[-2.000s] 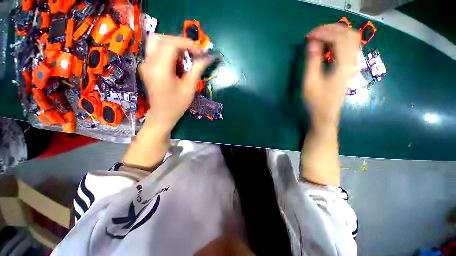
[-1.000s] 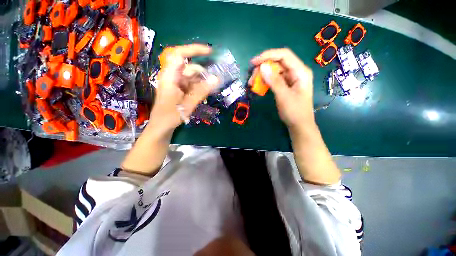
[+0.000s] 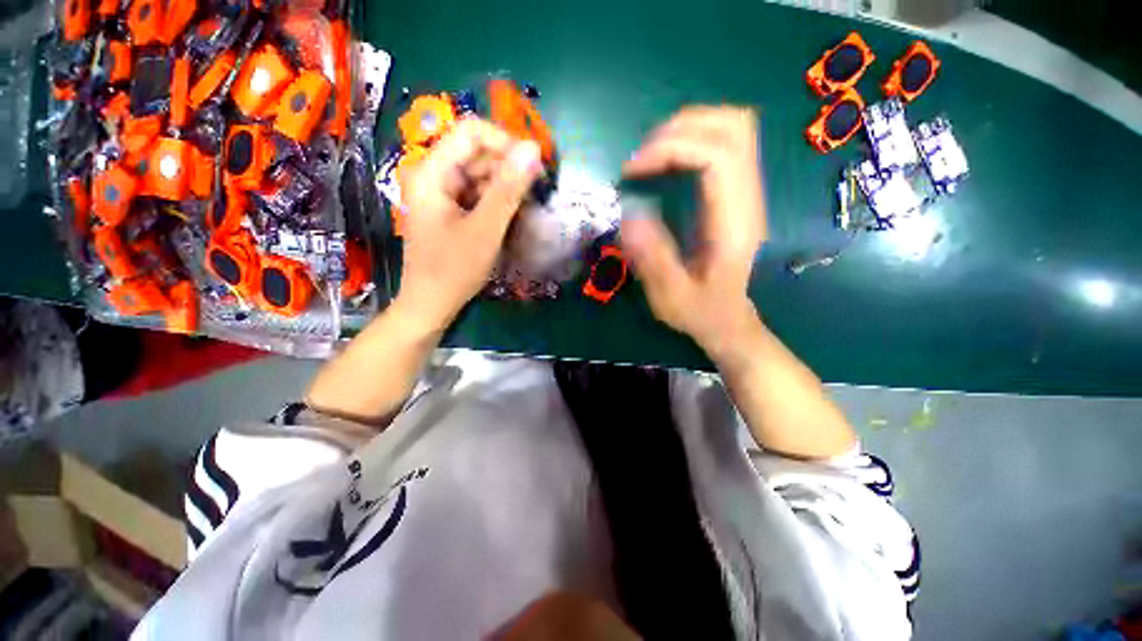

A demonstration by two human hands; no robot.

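My left hand (image 3: 457,225) is over the small heap left of centre, its thumb and fingertips together at an orange housing (image 3: 517,115); blur hides how firmly it grips. My right hand (image 3: 708,219) is just right of the heap, thumb and fingers apart, blurred, with no part visible in it. More orange pieces (image 3: 427,118) lie behind my left hand. Whitish circuit boards (image 3: 589,209) lie between the hands, partly blurred. An orange housing with a black oval (image 3: 606,273) lies below them, near the bench's front edge.
A clear plastic bag full of mixed orange units (image 3: 169,175) stands at left. At right lie three orange housings with black ovals (image 3: 840,65) and, just below, whitish boards (image 3: 890,194) with a thin wire. The bench's front edge (image 3: 927,389) runs below. A cardboard box (image 3: 119,507) is lower left.
The orange piece that my right hand held is no longer seen in it, and its fingers have spread. My left hand's fingertips have closed at an orange housing.
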